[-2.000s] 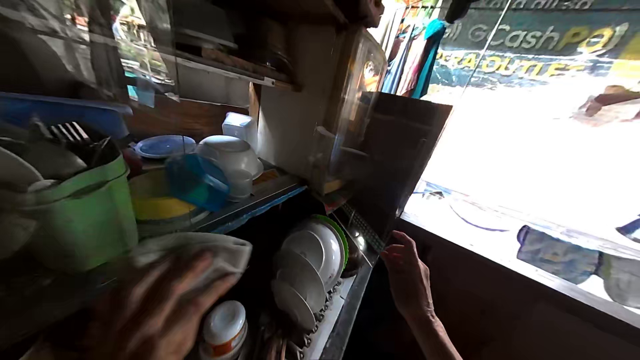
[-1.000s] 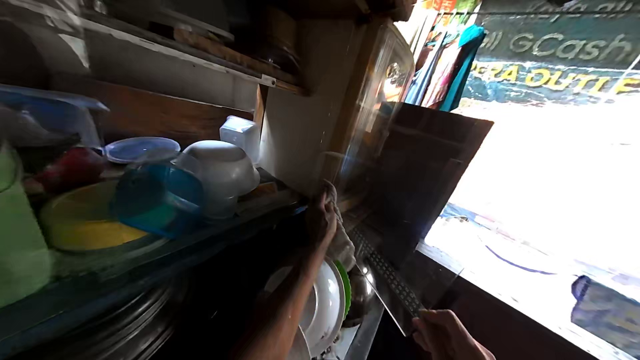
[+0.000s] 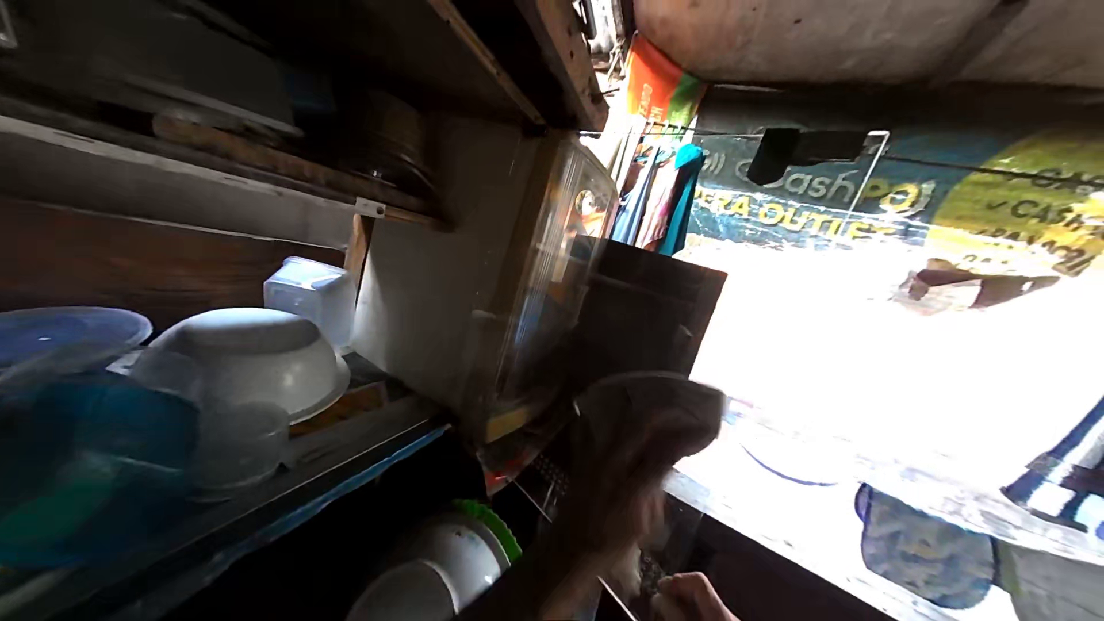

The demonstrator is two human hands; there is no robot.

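Observation:
My left hand, blurred by motion, reaches up from the bottom with a light cloth in it, in front of a dark panel. At the bottom edge, my right hand is partly in view, its fingers closed at the edge of a thin panel with a perforated part. My left forearm hides much of that panel. To the left of the forearm, white plates stand on edge beside a green scalloped rim.
A shelf at left holds an upturned white bowl, a translucent container and a blue plastic container. A clear-fronted cabinet and a dark upright board stand ahead. Clothes hang beyond.
My left hand moved with the cloth from over the shelf at left to the perforated panel, then farther right and up. The view has swung upward since one second ago.

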